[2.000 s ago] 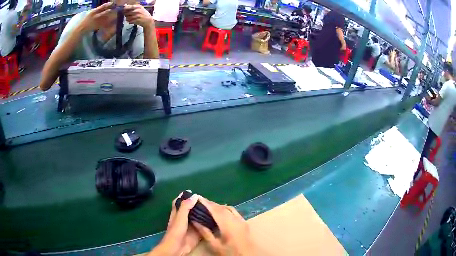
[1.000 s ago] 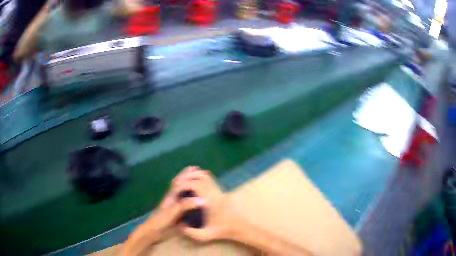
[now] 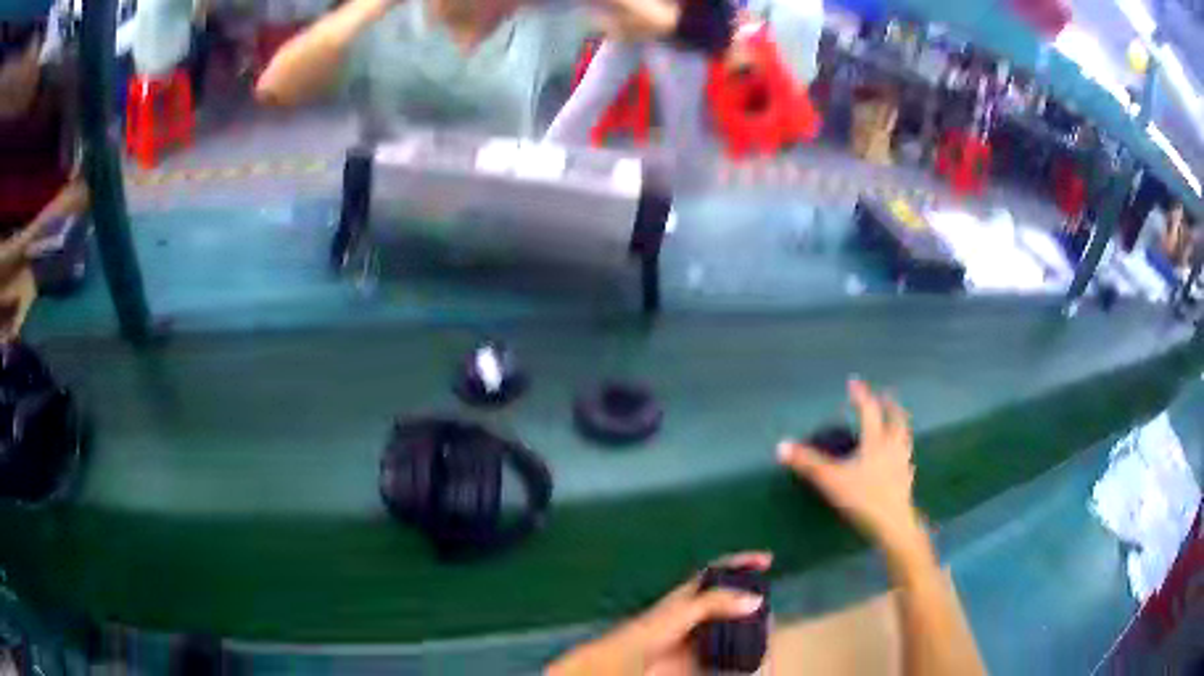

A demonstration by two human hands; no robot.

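My left hand (image 3: 673, 627) holds a black earcup part (image 3: 732, 621) over the cardboard sheet (image 3: 845, 642) at the bottom centre. My right hand (image 3: 865, 469) is over the green conveyor belt, thumb and fingers spread around a black cup part (image 3: 832, 444), which they partly hide. I cannot tell whether the fingers grip it. A black headset (image 3: 462, 485) lies on the belt left of my hands. Behind it are a black cup with a white label (image 3: 490, 372) and a black padded ring (image 3: 618, 412).
A pale ionizing air blower (image 3: 502, 205) stands on the far bench, with a black box (image 3: 908, 243) to its right. White sheets (image 3: 1143, 482) lie on the near bench at right. A person stands beyond the blower. More black items (image 3: 33, 423) are at the far left.
The view has turned left. My hands have separated: the left keeps the black part, while the right has moved out over the belt to the rightmost cup part.
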